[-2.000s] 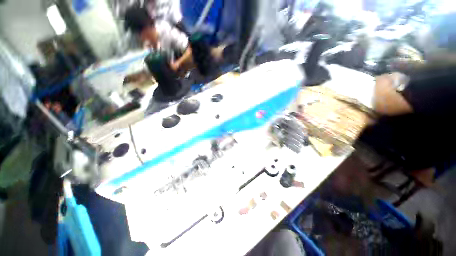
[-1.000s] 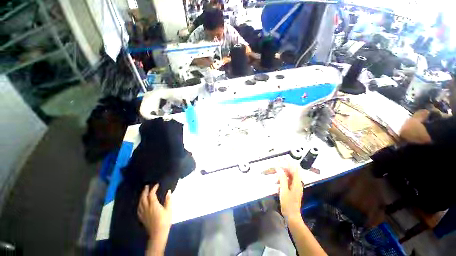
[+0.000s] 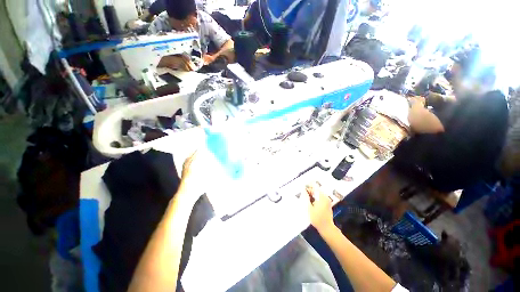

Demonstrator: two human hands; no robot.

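A black garment (image 3: pixel 139 194) lies over the left part of the white table and hangs over its front edge. My left hand (image 3: pixel 194 171) reaches past the garment towards the sewing area, beside the blue paddle-shaped lamp (image 3: pixel 223 151); its fingers are washed out by glare. My right hand (image 3: pixel 319 206) is at the front right of the table, its fingertips closed on a small brown piece (image 3: pixel 310 194). The white sewing machine (image 3: pixel 308 91) with a blue band stands behind. A thin dark rod (image 3: pixel 251 204) lies flat on the table. A small dark thread spool (image 3: pixel 343 167) stands right of it.
Brown cardboard (image 3: pixel 383 136) with grey strips lies at the table's right. A white tray (image 3: pixel 105 134) holds scraps at the back left. Thread cones (image 3: pixel 245 48) stand behind the machine. A blue crate (image 3: pixel 413 228) is on the floor. People sit behind and at right.
My left hand has left the garment and moved up and forward to the lamp area. My right hand has closed on a small brown piece. The view has shifted, with the lamp now nearer the middle.
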